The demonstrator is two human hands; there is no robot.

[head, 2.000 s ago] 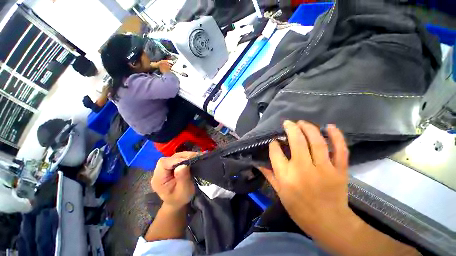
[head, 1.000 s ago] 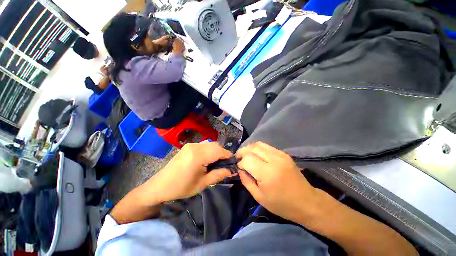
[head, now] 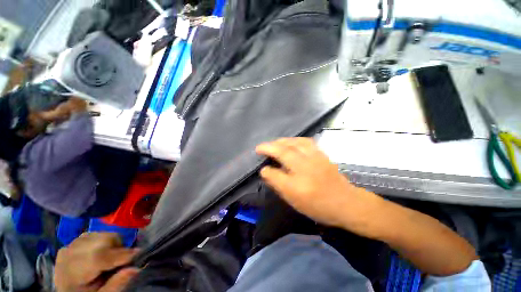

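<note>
A large dark grey garment piece (head: 251, 108) lies on the white table and hangs over its front edge, with a light stitch line across it. Its folded edge runs from the needle area down to the lower left. My left hand (head: 94, 262), slightly blurred at the lower left, grips the far end of this edge. My right hand (head: 303, 177) pinches the same edge nearer the table, fingers on top. The edge is stretched between the hands. The white sewing machine (head: 434, 40) with a blue stripe stands at the upper right; the cloth reaches its presser foot (head: 381, 86).
A black smartphone (head: 443, 102) and scissors (head: 503, 151) lie on the table right of the machine's foot. A ruler band (head: 394, 182) runs along the front edge. A person (head: 63, 154) works at a neighbouring machine (head: 100, 68) on the left, near a red stool (head: 137, 199).
The view has turned right, showing the machine, phone and scissors. My hands, close together a second ago, are now far apart along the folded edge, my left hand lower left.
</note>
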